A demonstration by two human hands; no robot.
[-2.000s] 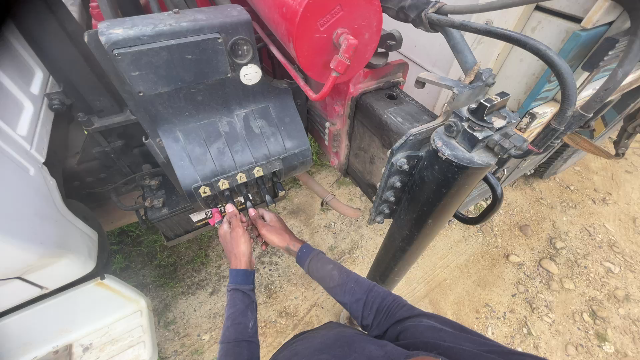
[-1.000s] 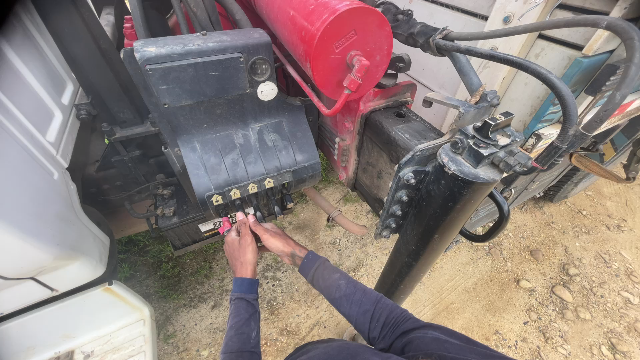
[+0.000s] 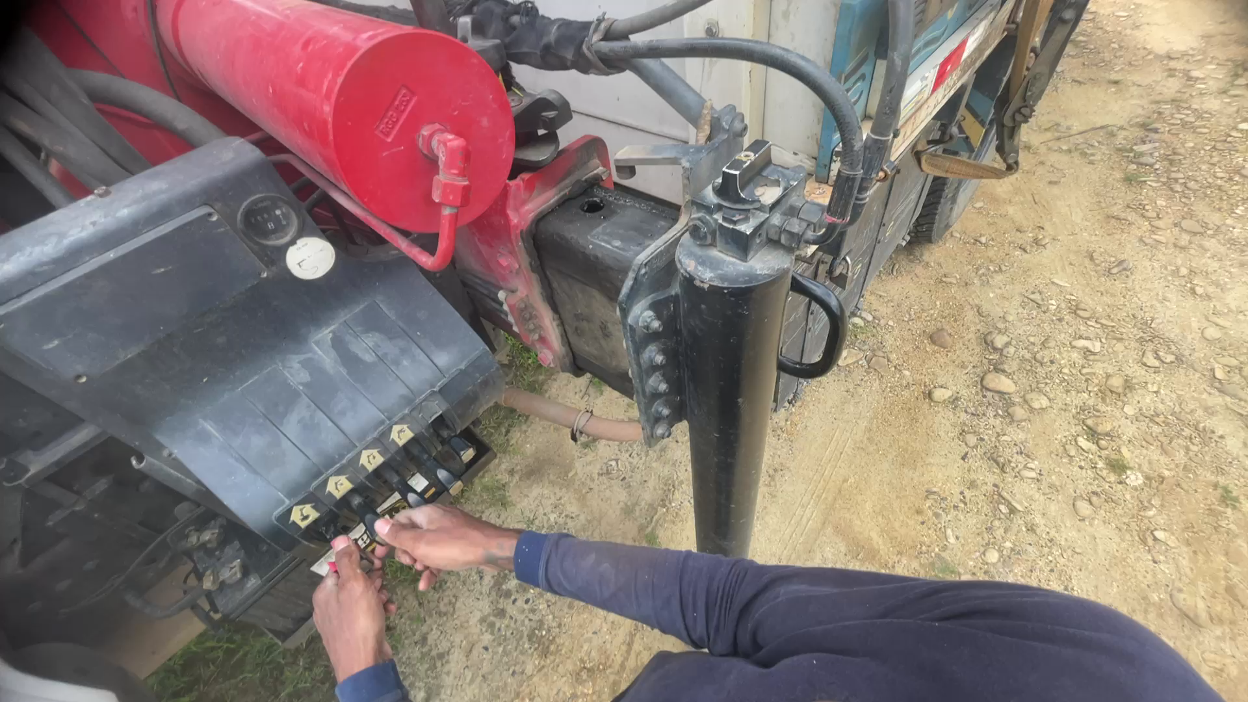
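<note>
A black control panel cover (image 3: 292,370) with a row of yellow arrow decals stands at the left, control levers (image 3: 419,483) lined up under its lower edge. My left hand (image 3: 353,604) is closed around the red-tipped end of a lever at the near end of the row; most of that lever is hidden by the fingers. Just beside it, my right hand (image 3: 439,538) has its thumb and fingers on a dark lever knob. The hands are close together. A round gauge (image 3: 269,220) and a white round sticker (image 3: 310,258) sit on the cover's upper part.
Behind the panel lies a red cylindrical tank (image 3: 341,107) with a red pipe. A black stabilizer leg (image 3: 733,390) with a handle and hoses (image 3: 741,51) stands right of my arms. Stony dirt ground (image 3: 1024,468) stretches to the right; a truck body is behind.
The view has swung right and come nearer to the panel. Both hands stay at the levers, my right hand close beside my left.
</note>
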